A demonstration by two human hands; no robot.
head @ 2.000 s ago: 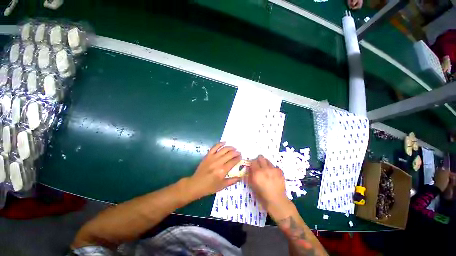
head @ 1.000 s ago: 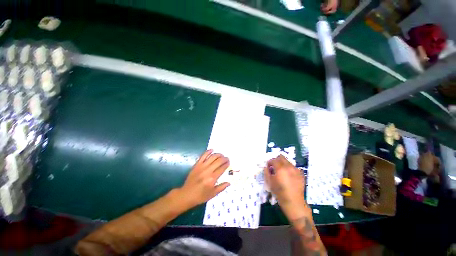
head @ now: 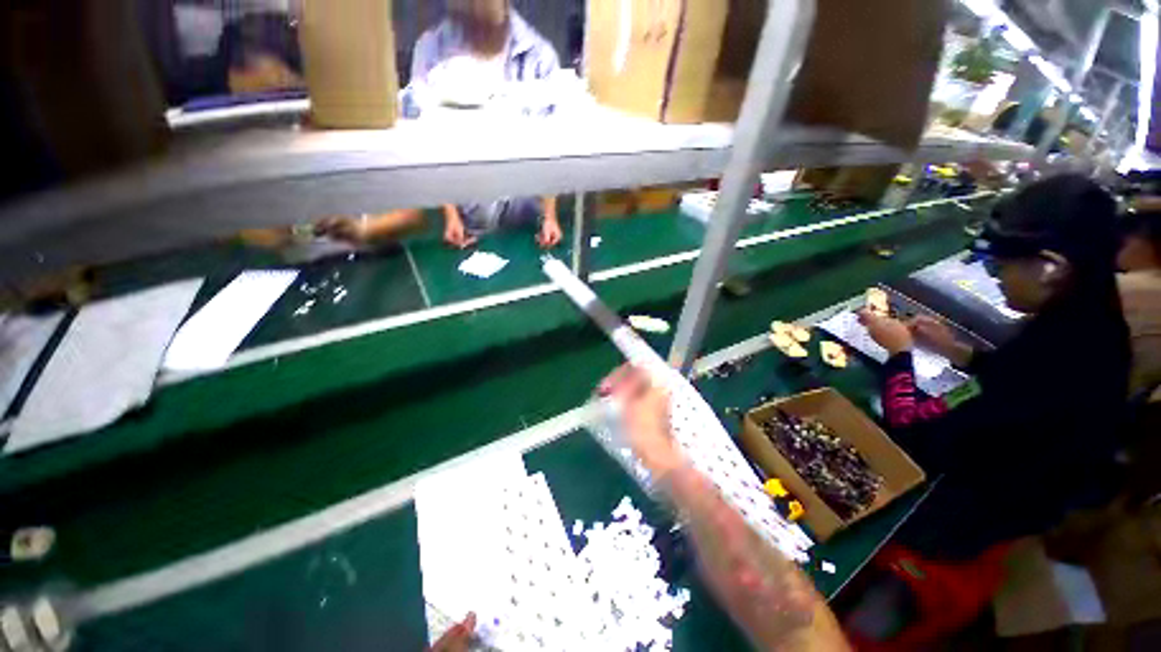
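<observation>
My right hand [head: 640, 414] is raised at the middle of the view, blurred, over the top of the spare marked sheets [head: 728, 471]; I cannot tell if it holds something. My left hand [head: 455, 633] shows only as fingertips at the bottom edge, on the white adhesive sheet [head: 479, 535]; the rest of it is cut off. A heap of small white backing papers [head: 626, 580] lies right of the sheet. No housing shows in my hands.
An open cardboard box [head: 834, 461] of small dark parts is at right, with a yellow-and-black tool [head: 784, 498] beside it. A white tube [head: 588, 302] leans by the grey shelf post [head: 738, 191]. A person in dark clothes [head: 1063, 331] works at right; others are across the belt.
The view has swung up and right, showing the shelf and people. My right hand has moved from the paper heap out to the spare sheets. My left hand has dropped to the bottom edge.
</observation>
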